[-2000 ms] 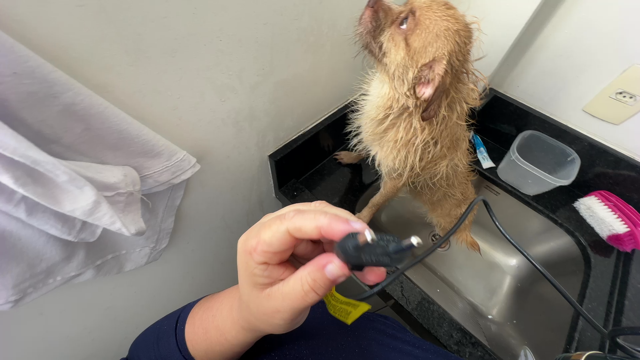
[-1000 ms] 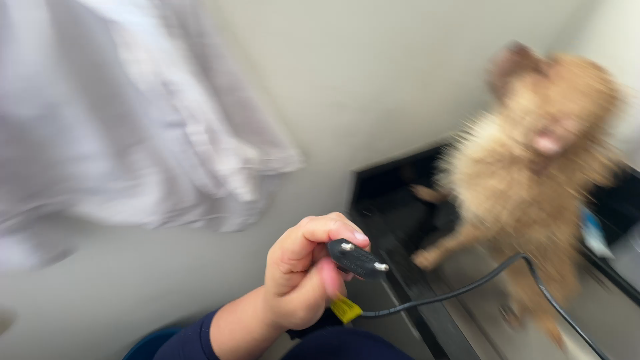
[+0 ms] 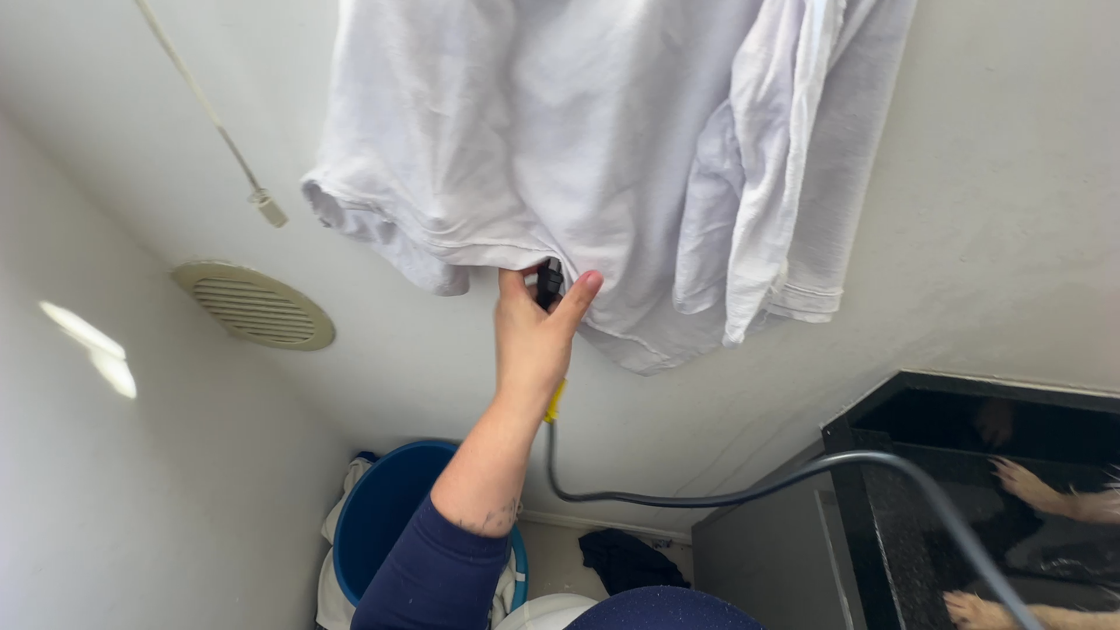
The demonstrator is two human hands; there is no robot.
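My left hand [image 3: 535, 337] holds a black power plug [image 3: 549, 282] between thumb and fingers, at the lower hem of hanging white garments [image 3: 604, 149]. The cloth covers the plug's far end and some fingertips. A yellow tag [image 3: 555, 402] hangs by my wrist on the black cord [image 3: 647, 500], which curves right over the dark stone counter [image 3: 910, 560]. On that counter only the forelegs of the wet dog [image 3: 1032, 490] show, at the right edge. My right hand is out of view.
A round vent grille [image 3: 254, 306] and a hanging pull cord with an end piece [image 3: 269, 208] are at the left. Below stand a blue tub [image 3: 385, 507] with cloth around it and a dark cloth [image 3: 630, 560] on the floor. A grey cabinet [image 3: 761, 542] stands under the counter.
The view has swung left, away from the dog and sink. My left hand has brought the plug from in front of the counter to the hem of the white garments.
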